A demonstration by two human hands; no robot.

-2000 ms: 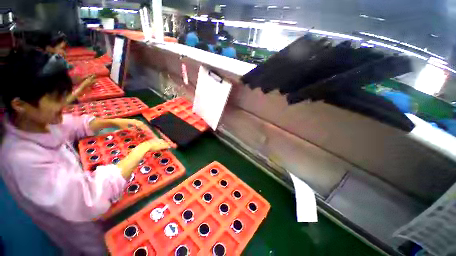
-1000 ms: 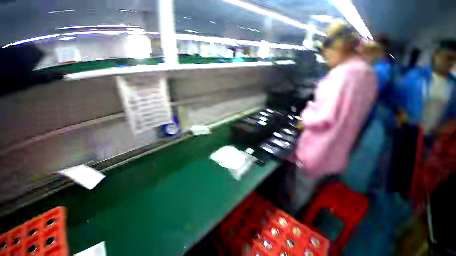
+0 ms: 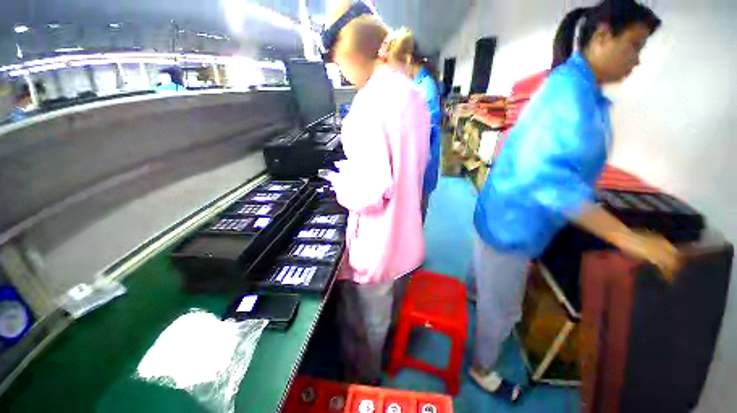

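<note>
Neither of my hands is in the picture. Nearest in front of me, a clear plastic bag (image 3: 198, 355) with white contents lies on the green bench (image 3: 105, 355). A small black tray (image 3: 275, 309) with a white piece in it touches the bag's far side. Orange-red watch trays (image 3: 368, 392) are cut off by the bottom edge, with a few round watch heads showing in their pockets.
Black foam trays (image 3: 295, 274) with rows of pale pieces cover the far bench, beside a standing person in pink (image 3: 388, 177). A red stool (image 3: 432, 319) stands in the aisle. A person in blue (image 3: 541, 161) leans over dark stacked boxes (image 3: 654, 323) at right.
My view has swung right along the bench. The white slip and hanging chart have left the picture, and the plastic bag, black trays and person in blue are nearer or larger.
</note>
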